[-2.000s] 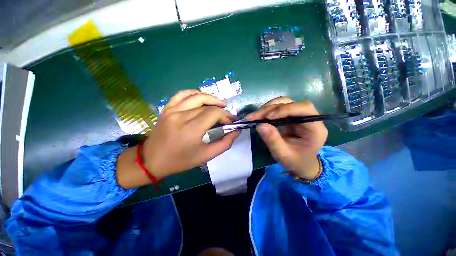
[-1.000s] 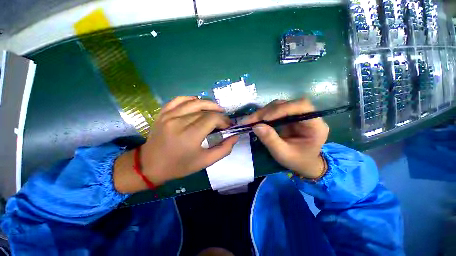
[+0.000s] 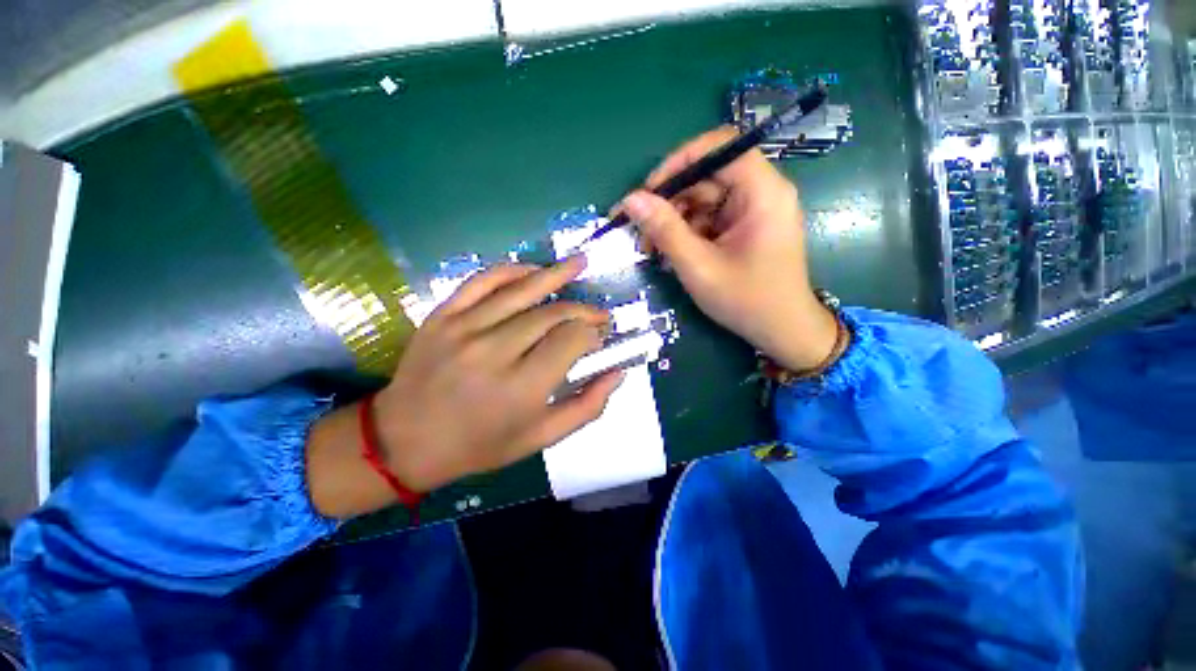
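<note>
My left hand (image 3: 479,374) lies low over the bench, with a circuit board (image 3: 614,357) between its thumb and a finger; part of the board is hidden. My left forefinger reaches up to a second board with a white top (image 3: 606,252). My right hand (image 3: 738,249) holds black tweezers (image 3: 708,164), their tip down at this second board. Whether the tip grips anything is too small to tell. A white strip (image 3: 610,439) runs from under the held board to the bench edge. Another board (image 3: 455,273) shows partly behind my left hand.
An amber tape strip (image 3: 295,197) lies at left on the green mat (image 3: 144,288). A dark board stack (image 3: 807,129) sits behind the tweezers. A clear blister tray of boards (image 3: 971,334) is at right. A grey strip with white border (image 3: 33,302) is at far left.
My right hand has moved up and away from the held board, and the tweezers now slant down to the white-topped board. My left hand stays nearly in place, its forefinger extended.
</note>
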